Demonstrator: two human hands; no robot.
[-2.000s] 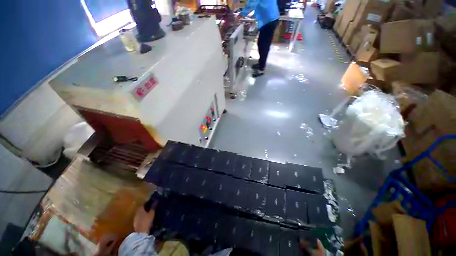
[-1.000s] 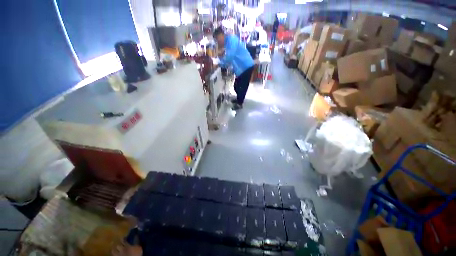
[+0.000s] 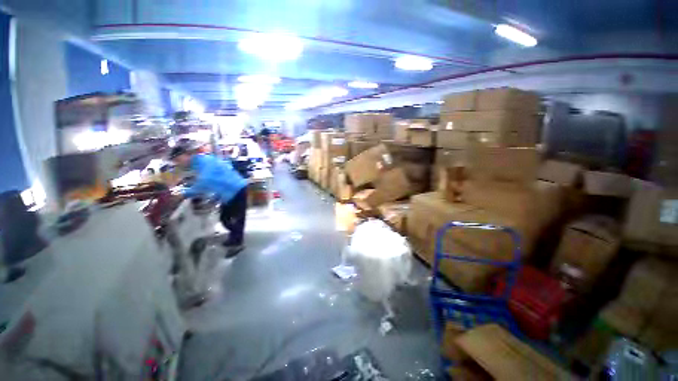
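The far edge of the load of black boxes (image 3: 316,366) shows blurred at the bottom middle of the head view, with a speckled strip at its right end. The rest of the load is cut off by the lower edge. Neither of my hands is in the picture, so what they hold cannot be seen. The large cream machine (image 3: 93,298) stands at the left, blurred and partly cut off.
A person in a blue top (image 3: 215,182) leans over equipment beyond the machine. A white plastic bag (image 3: 378,257) sits on the grey floor (image 3: 286,260). A blue trolley (image 3: 476,298), a red case (image 3: 537,301) and piled brown cartons (image 3: 487,160) stand right.
The view has swung up and right. The black boxes have dropped almost out of the picture, and both hands, seen two seconds ago, are gone. The machine sits further left.
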